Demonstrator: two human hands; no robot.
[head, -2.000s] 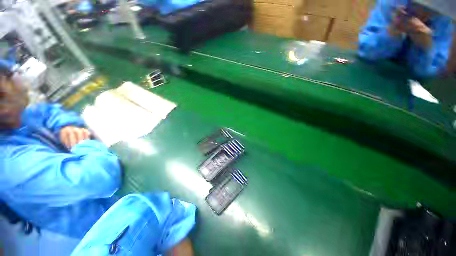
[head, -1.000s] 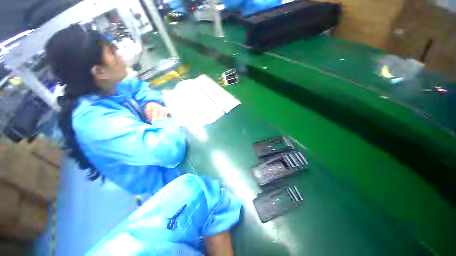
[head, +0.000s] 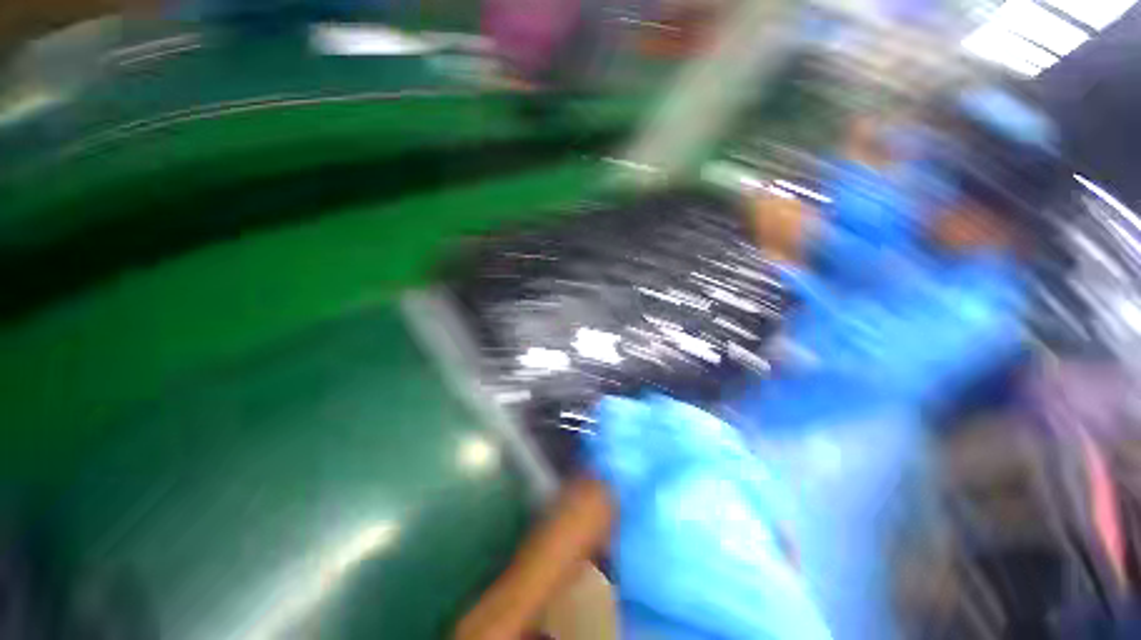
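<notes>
The frame is strongly blurred. My right sleeve (head: 694, 525) is blue, and my bare right forearm (head: 544, 563) runs from it down to the bottom edge, where it is cut off. My right hand is out of the picture, so what it holds is hidden. My left hand is not in view. Glossy black trays (head: 613, 300) lie right of centre, beyond my sleeve, with a pale edge (head: 469, 375) along their left side.
The glossy green bench (head: 313, 463) fills the lower left, with a brighter green strip (head: 250, 269) behind it. A person in a blue smock (head: 901, 313) is at the right beside the trays. A pale post (head: 713, 94) stands behind the trays. A brown box-like surface (head: 582, 610) shows below my forearm.
The view has swung from left to right. The neighbour at left, the white sheets and the black phone-shaped parts are out of view; the trays and my right sleeve are in view.
</notes>
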